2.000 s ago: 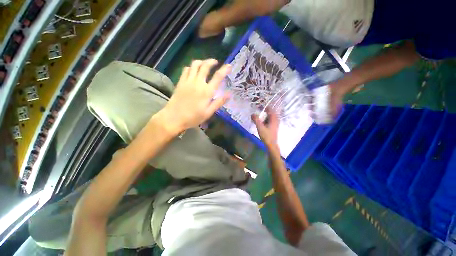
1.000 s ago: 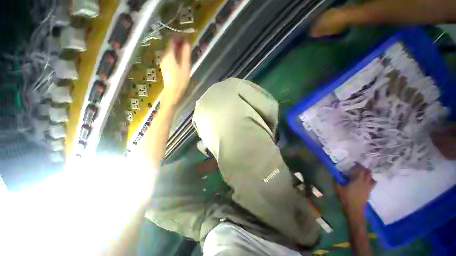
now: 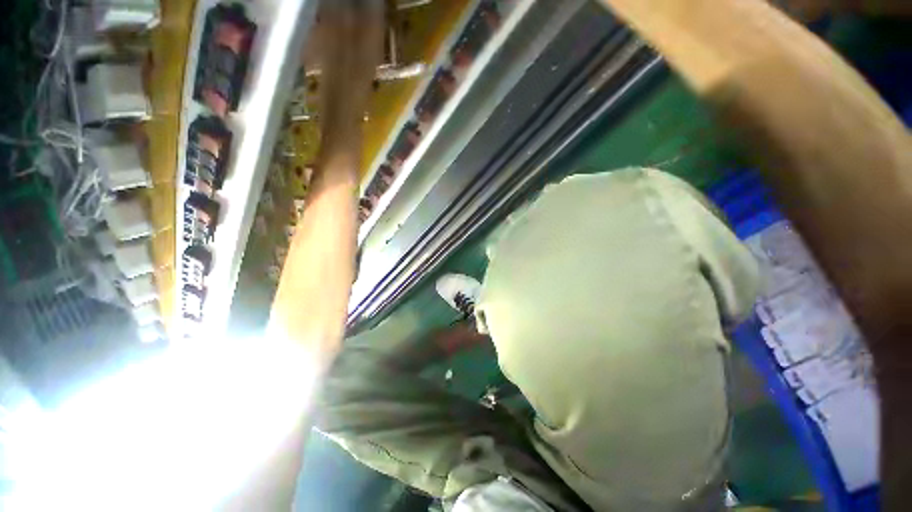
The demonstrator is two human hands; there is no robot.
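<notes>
My left hand [image 3: 348, 28] is blurred at the top edge, over the yellow board of a rack shelf [image 3: 385, 118]; its fingers and anything in them cannot be made out. A large forearm, seemingly my right, crosses the upper right, and its hand is beyond the top edge. White adapters [image 3: 124, 90] stand in a row on the neighbouring yellow shelf at left, with thin white cables [image 3: 72, 140] beside them. A short white lead [image 3: 400, 71] lies near my left hand.
Black and red blocks [image 3: 222, 58] line the white shelf edges. Dark metal rack rails run diagonally beside my khaki knee [image 3: 610, 310]. A blue tote [image 3: 790, 405] with white adapters [image 3: 800, 310] is at right, partly behind the forearm. Strong glare covers the lower left. A shoe is on the green floor.
The view has moved closer to the rack. My left hand has gone further up along the shelf. The tote has shifted to the right edge, and a large forearm now covers part of it.
</notes>
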